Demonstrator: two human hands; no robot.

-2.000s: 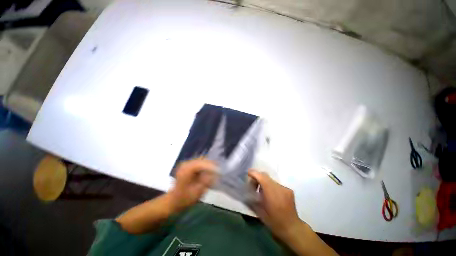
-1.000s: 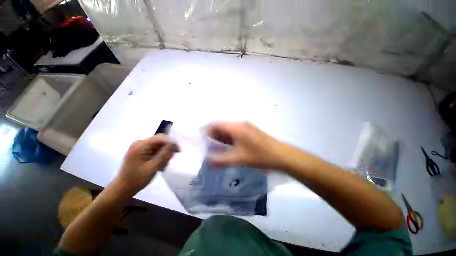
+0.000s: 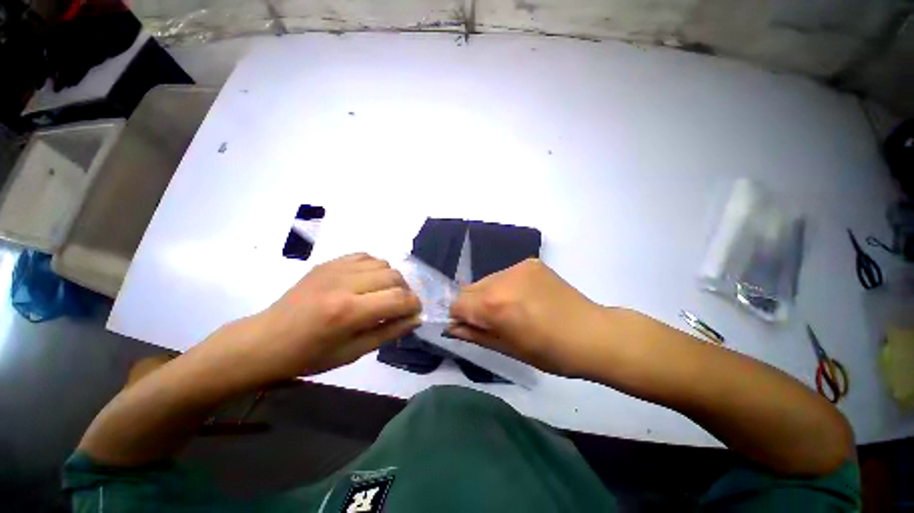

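Note:
A folded dark garment [image 3: 501, 243] lies flat near the table's front edge, with a light strip showing down its middle. A clear polybag [image 3: 433, 291] is over its near part. My left hand [image 3: 346, 306] pinches the bag from the left. My right hand [image 3: 516, 311] pinches it from the right, close to the left hand. Both hands hide part of the bag and garment, so how far the garment sits inside the bag cannot be told.
On the white table [image 3: 401, 130] lie a smartphone [image 3: 303, 232] at left, a stack of empty polybags [image 3: 752, 250], thread snips [image 3: 702, 327], red-yellow scissors [image 3: 827, 371] and dark-handled scissors [image 3: 865, 263] at right. Pale bins [image 3: 130, 190] stand at left beside a blue plastic sack [image 3: 55, 291].
My hands have come together over the garment, the right one lower and nearer than before. The bag's printed panel, spread out a second ago, is now bunched between the fingers. The view has shifted.

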